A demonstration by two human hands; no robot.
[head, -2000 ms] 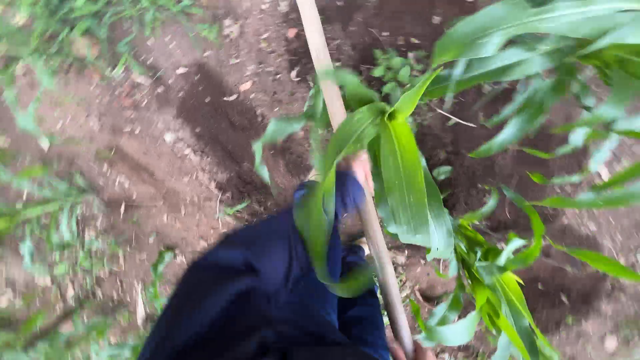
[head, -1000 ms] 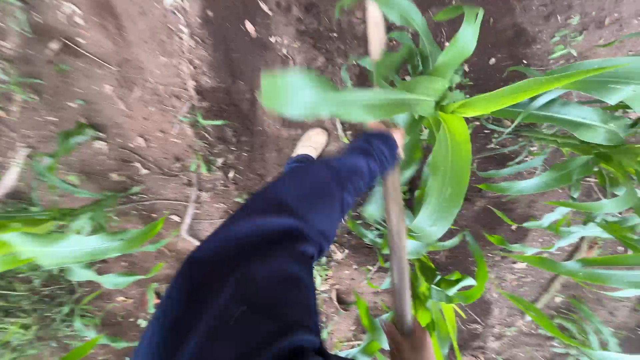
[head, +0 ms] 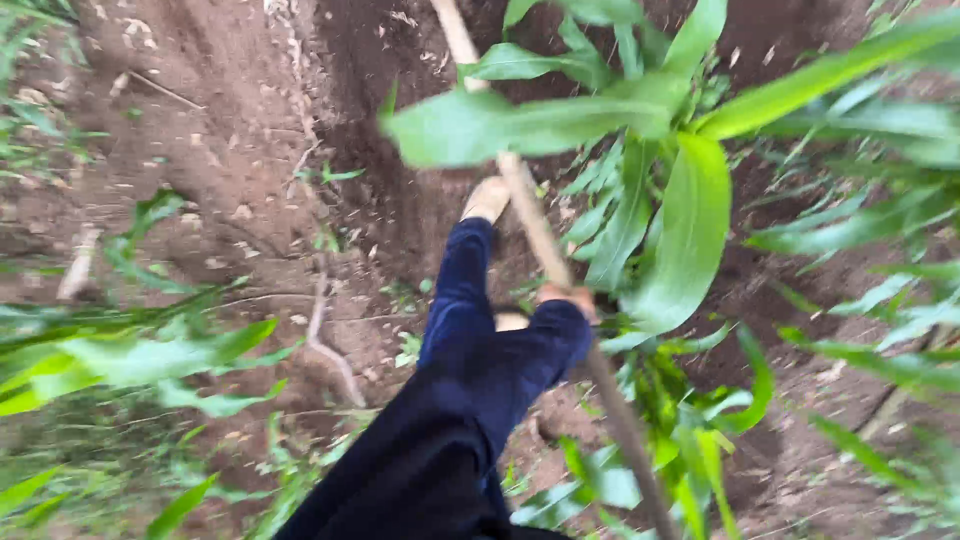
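Note:
A long wooden handle (head: 536, 225) slants from the top centre to the bottom right in the head view. My left hand (head: 568, 296), at the end of a dark blue sleeve, is closed around its middle. My right hand is out of view. Broad leaves of a young maize plant (head: 682, 225) stand close to the right of the handle, and one leaf crosses over its upper part. Whatever is at the handle's far end is outside the frame.
A light-coloured shoe (head: 489, 199) is on the brown soil left of the handle, with part of another nearer my sleeve. More maize leaves (head: 150, 360) reach in at the left and the right. A thin root or stick (head: 322, 330) lies on the soil.
My right hand, on the handle at the bottom edge one second ago, has gone out of view. The handle's upper part now leans further left. My left hand has kept its grip.

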